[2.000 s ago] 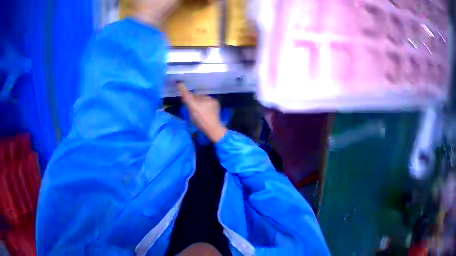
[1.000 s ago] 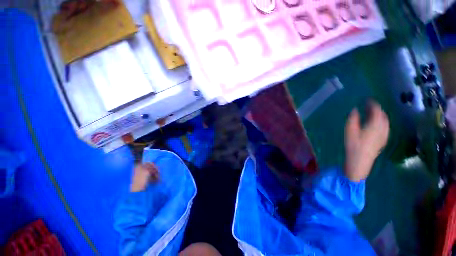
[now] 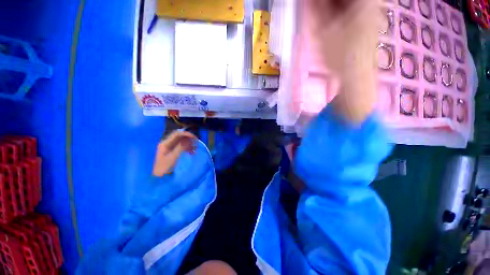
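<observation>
The pink tray [image 3: 422, 131] lies at the upper right, with silver watch cases [image 3: 406, 65] in its pockets. My right hand [image 3: 349, 43] reaches forward over the tray's left part. It is blurred and its fingers are cut off by the top edge, so its hold is hidden. My left hand [image 3: 173, 152] is near my lap, below the machine's front edge, with fingers bent. No object shows in it, but its palm is not clear.
The white machine bed [image 3: 185, 100] with a red logo stands at the upper left. It bears gold plates [image 3: 263, 43], a white block [image 3: 201, 53] and a blue stick [image 3: 152, 23]. Red crates [image 3: 19, 177] stand at far left. The green bench [image 3: 416, 198] is at right.
My right hand has moved from over the green bench up to the pink tray. My left hand stays low near my lap. The view has turned, so the machine and tray sit further right.
</observation>
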